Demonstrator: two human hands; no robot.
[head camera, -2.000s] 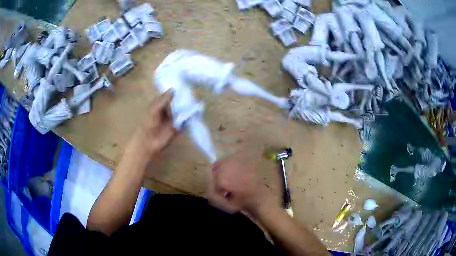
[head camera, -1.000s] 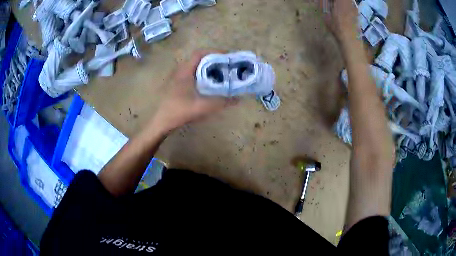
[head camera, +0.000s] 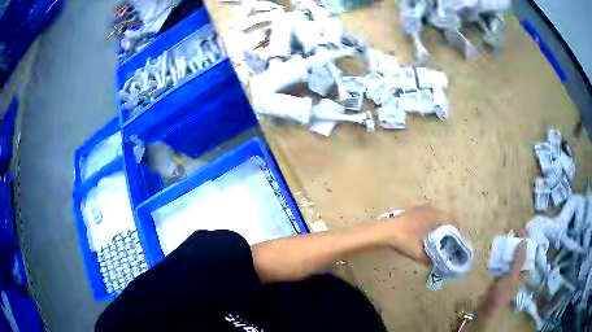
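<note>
My left hand (head camera: 415, 232) grips a pale grey-white figurine lower body (head camera: 449, 250), its oval open waist facing the camera. A sandalled foot shows just below the waist. My right hand (head camera: 507, 285), blurred, is to the right of the waist with a finger over a white box-shaped insert (head camera: 500, 253); the two parts are apart. The legs hide most of my left fingers. The hammer's metal head (head camera: 465, 316) shows at the bottom edge beside my right wrist; its handle is mostly out of view.
Loose white inserts (head camera: 415, 94) lie in a cluster at the far side, beside piled legs parts (head camera: 292, 78). More inserts (head camera: 553, 172) and tangled legs parts (head camera: 571, 240) are at the right. Blue crates (head camera: 195, 117) with white trays stand left of the brown table (head camera: 363, 175).
The view has swung left, showing more of the crates. My right hand has come back from the far inserts and now has a white insert. My left hand still holds the lower body.
</note>
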